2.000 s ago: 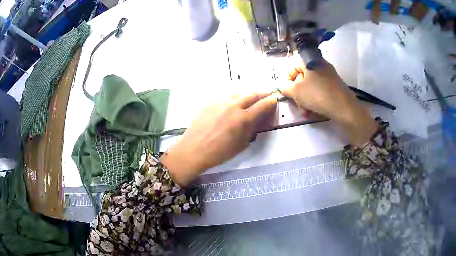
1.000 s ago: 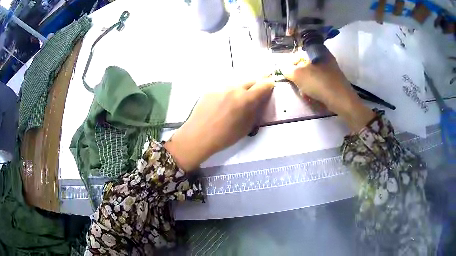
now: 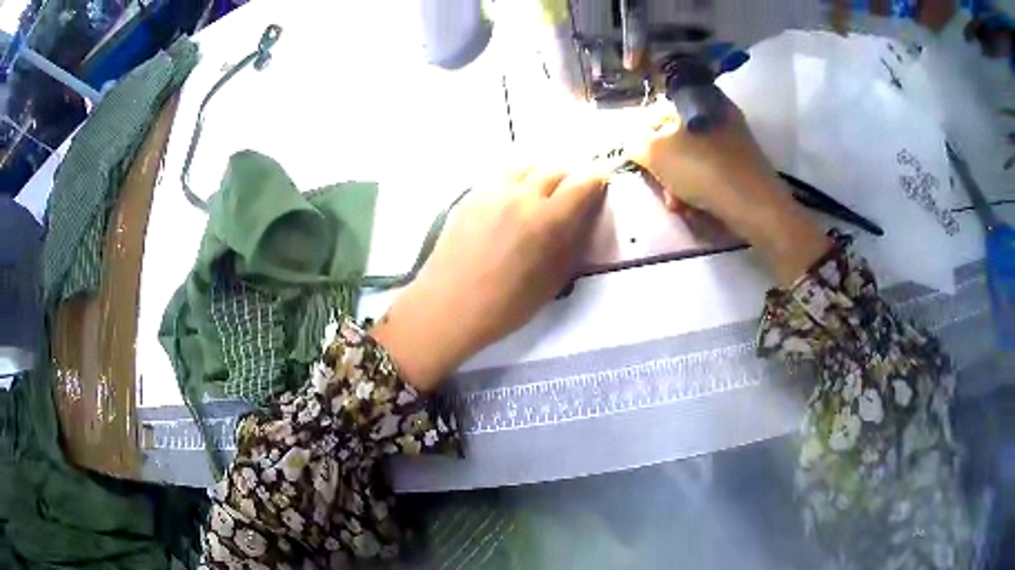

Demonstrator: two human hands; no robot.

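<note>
The green shirred garment (image 3: pixel 273 234) lies bunched on the white table left of my hands, pale stitch rows showing. One narrow green strap (image 3: pixel 429 247) runs from it under my left hand (image 3: pixel 501 262); another loops up to the table's upper left. My left hand's fingertips pinch the strap's end just in front of the presser foot (image 3: pixel 619 87). My right hand (image 3: pixel 712 173) meets them there, its fingers closed on the same small end. The exact grip is blurred by glare. A dark round machine part overlaps my right hand's top.
Black tweezers (image 3: pixel 833 205) lie right of my right wrist. A small metal cluster (image 3: pixel 926 192) lies farther right. A ruler strip (image 3: pixel 612 392) runs along the front edge. Checked green panels (image 3: pixel 106 178) drape over the brown board (image 3: pixel 100 367) at left.
Both hands have moved slightly up toward the presser foot since the oldest frame and stay together. More of the strap now shows, arching up beside my left hand. The garment stays in place.
</note>
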